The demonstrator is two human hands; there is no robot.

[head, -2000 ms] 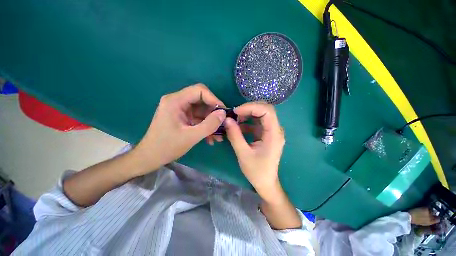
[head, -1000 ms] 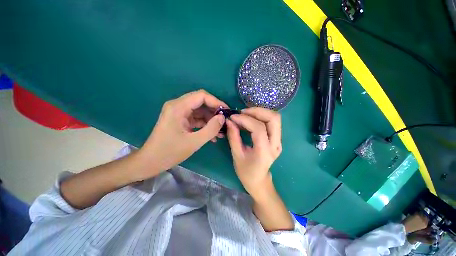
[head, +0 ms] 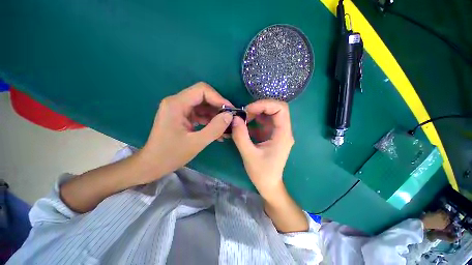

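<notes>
My left hand [head: 181, 132] and my right hand [head: 266, 142] are both bare and pinch a small black watch-like unit [head: 234, 112] between their thumbs and fingers. The unit shows a shiny metallic upper edge; its lower part is mostly hidden by my thumbs. It is held above the green mat [head: 129, 62]. Just beyond my right hand is a round, dark-rimmed screw dish [head: 278, 62] full of tiny glittering screws. The black electric screwdriver [head: 345, 83] lies on the mat to the right of the dish, its silvery nose towards me.
A pale green box [head: 401, 168] with a clear plastic bag [head: 386, 144] on it lies at the right. A yellow line [head: 385, 64] borders a dark green strip with black cords. Another person's hands [head: 439, 222] work at the lower right. A red object [head: 39, 111] is at the left.
My hands still hold the unit; its shiny edge now shows more clearly and my right fingers have shifted around it. The whole view has shifted slightly. The screwdriver and dish stay on the mat.
</notes>
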